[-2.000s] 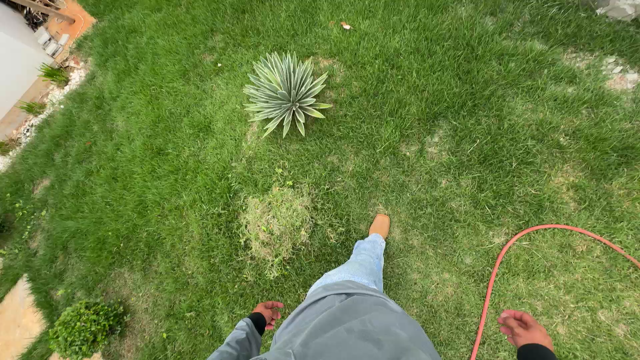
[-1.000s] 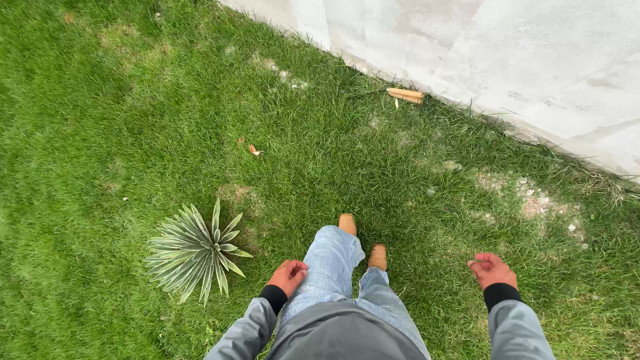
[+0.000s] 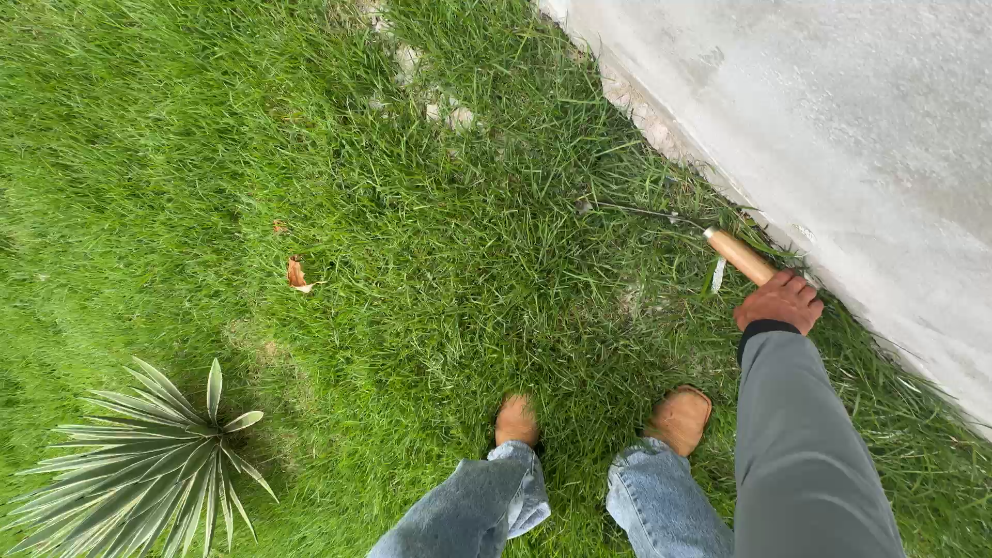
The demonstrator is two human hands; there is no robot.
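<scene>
My right hand (image 3: 780, 302) is closed around the end of a wooden handle (image 3: 740, 256), at the foot of the wall on the right. From the handle's metal collar a thin metal shank (image 3: 651, 211) runs left into the grass, where its tip is partly hidden by blades. The tool looks like a small hand weeder, though its head cannot be made out. A pale strip (image 3: 718, 275) lies just below the handle. My left hand is out of view.
A pale concrete wall (image 3: 852, 124) fills the upper right, its rough base meeting the grass. A spiky variegated plant (image 3: 170, 457) grows at lower left. A dry brown leaf (image 3: 298, 275) lies in the lawn. Small stones (image 3: 449, 116) show at top centre. My tan shoes (image 3: 679, 418) stand on grass.
The view has moved to the wall. My right hand, empty one second ago, now grips the wooden handle lying by the wall. My left hand has left the view.
</scene>
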